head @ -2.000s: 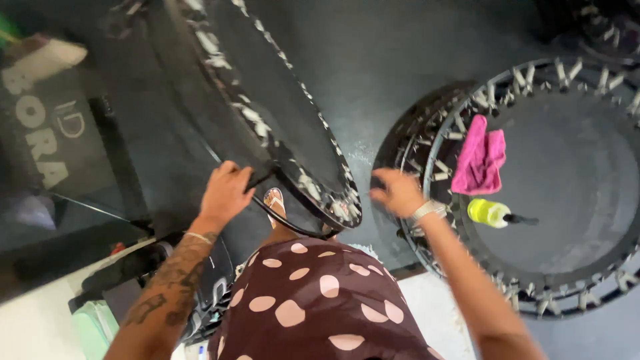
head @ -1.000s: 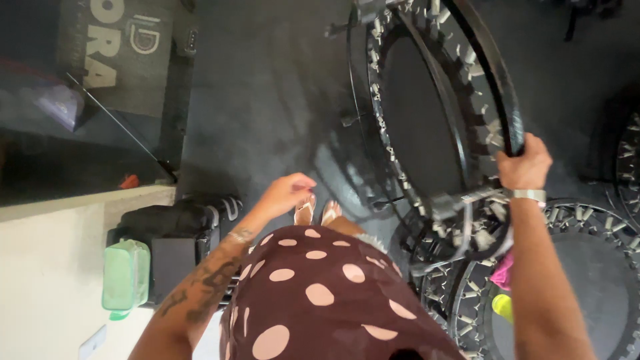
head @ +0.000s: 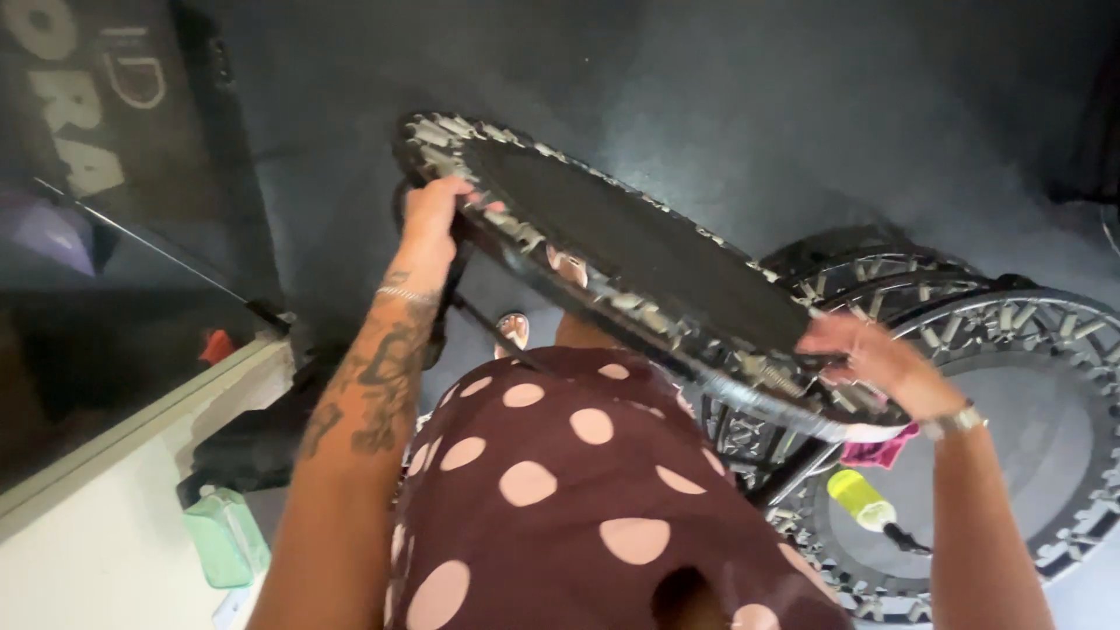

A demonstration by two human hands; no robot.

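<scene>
A round mini trampoline [head: 639, 236] with a black mat and metal springs is held tilted in front of my body. My left hand [head: 437, 210] grips its rim at the upper left, fingers over the springs. At its lower right end, my right hand [head: 862, 359] is on the rim, blurred, with the fingers partly curled over the edge. Beyond that hand, a pink cloth [head: 875, 448] and a yellow-green spray bottle [head: 862, 500] with a black nozzle lie on another mini trampoline [head: 1015, 437].
More mini trampolines [head: 884, 262] are stacked at the right. On the left are a dark glass surface [head: 131, 306] with large lettering, a pale ledge [head: 131, 446], a black bag [head: 245, 446] and a mint-green case [head: 226, 535]. My sandalled feet stand on the dark floor [head: 700, 105].
The trampoline, upright at the right one second ago with only my right hand on it, is now tilted across in front of me. My left hand has taken hold of its rim.
</scene>
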